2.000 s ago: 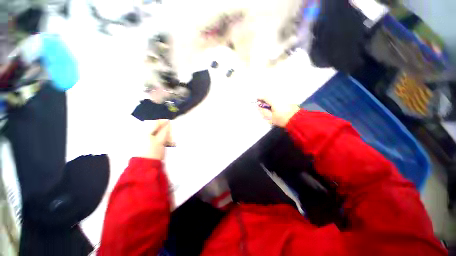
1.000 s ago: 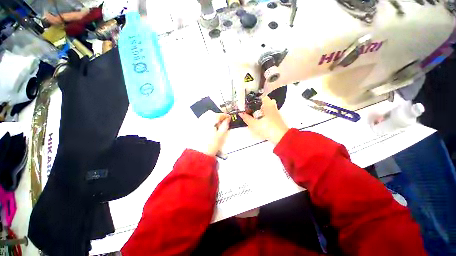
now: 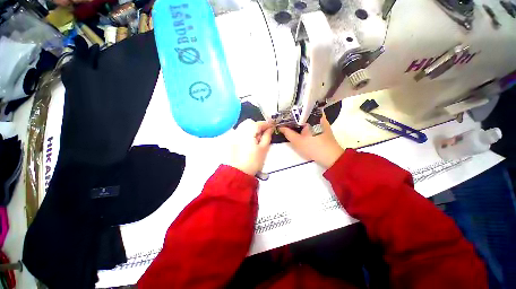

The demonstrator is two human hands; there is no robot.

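Note:
The curved black cut piece (image 3: 334, 113) lies under the needle area of the white sewing machine (image 3: 368, 79). Its left part shows beside the blue oblong; its middle is hidden by the machine head and my fingers. My left hand (image 3: 253, 145) is at the near left of the presser foot, fingertips pinched at the piece's edge. My right hand (image 3: 318, 144) is just right of the needle, thumb and fingers on the piece. The fingertips of both hands are close together and partly hidden by the machine head.
A bright-blue oblong (image 3: 198, 73) hangs left of the machine head. Large black garment panels (image 3: 107, 130) lie at left, one with a small label. Thread snips (image 3: 399, 128), a small black square (image 3: 369, 105) and a translucent bottle (image 3: 467, 143) are at right. A blue basket (image 3: 481, 197) is below.
My hands have come from apart over the table to the needle, where they hold the black piece. Since one second ago the view has shifted and the blue oblong looks larger.

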